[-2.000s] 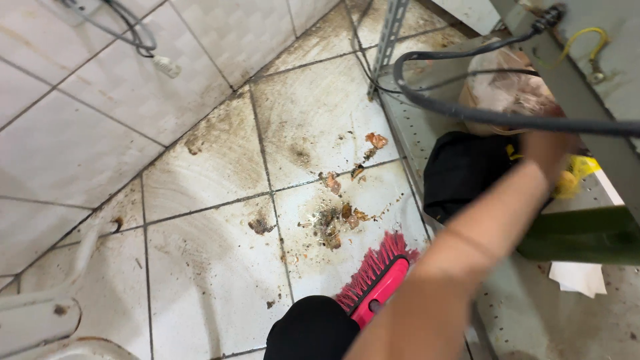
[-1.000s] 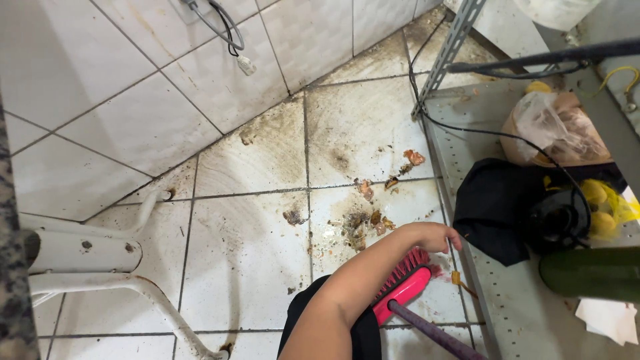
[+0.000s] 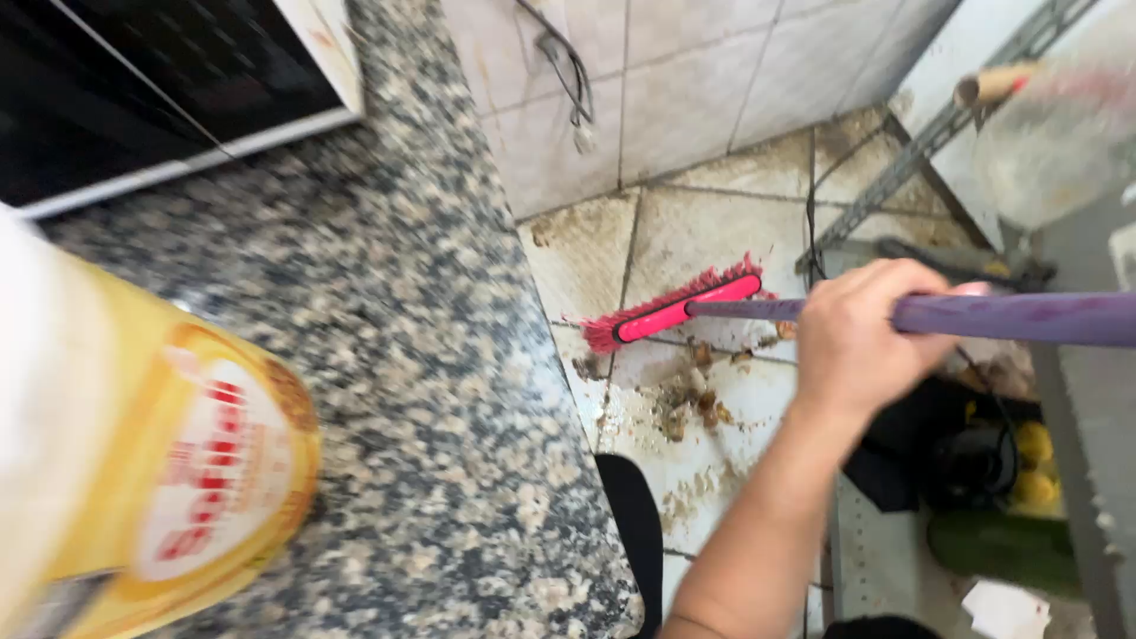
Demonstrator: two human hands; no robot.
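My left hand point(image 3: 865, 333) is closed around the purple broom handle point(image 3: 1012, 318), right of the middle of the view. The handle runs out past the right edge. Its bright pink broom head point(image 3: 688, 308) with reddish bristles rests on the dirty white floor tiles point(image 3: 710, 217), between the counter and the metal shelf. Brown food scraps and wet dirt point(image 3: 692, 408) lie on the tiles just below the broom head. My right hand is not in view.
A speckled granite counter point(image 3: 417, 426) fills the left, holding a yellow-and-white package point(image 3: 204, 461) and a dark-panelled appliance point(image 3: 169, 80). At right stands a metal shelf point(image 3: 865, 550) with a black cloth, yellow items and a green object point(image 3: 1003, 550). A cable point(image 3: 568, 67) hangs by the tiled wall.
My left hand, off the handle one second ago, now grips it. The broom head has moved away from the shelf, past the scraps towards the wall. The view has swung to take in the counter.
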